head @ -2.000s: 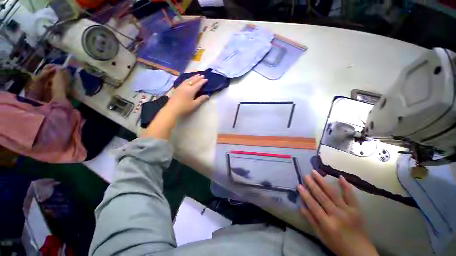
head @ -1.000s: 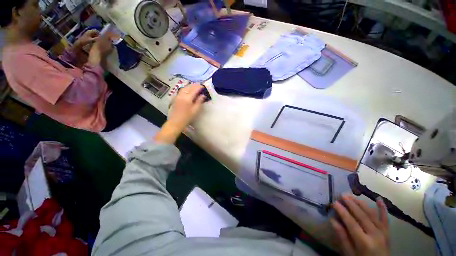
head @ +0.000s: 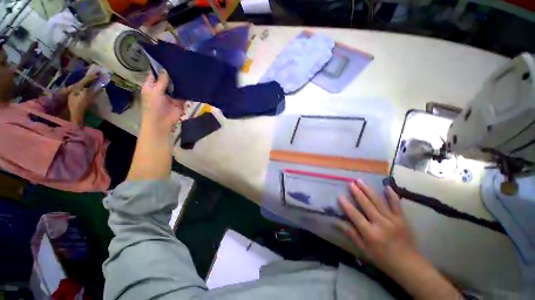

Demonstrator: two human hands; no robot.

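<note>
My left hand [head: 159, 105] holds dark navy fabric [head: 193, 70] up over the left of the table; a pale edge shows by my fingers. More navy flap pieces [head: 257, 99] lie on the table, overlapped by the raised fabric. A dark piece [head: 199, 129] lies near the table's front edge. The clear sewing template [head: 375, 135] lies flat, with orange-brown tape [head: 328, 160] across it and a red strip [head: 320, 174] along its lower slot. My right hand [head: 378, 220] rests on its lower right part, fingers spread, holding nothing, and covers part of the slot.
The sewing machine head [head: 498, 111] and needle plate [head: 419, 140] are at right. A dark strip [head: 440, 205] lies before them. Light pieces [head: 302, 58] overlap a second template [head: 349, 67]. Another person [head: 53, 146] sits at left by another machine. Pale fabric [head: 509, 205] hangs far right.
My left hand has lifted navy fabric from the table's left side and raised it. My right hand has moved inward onto the template's slot area.
</note>
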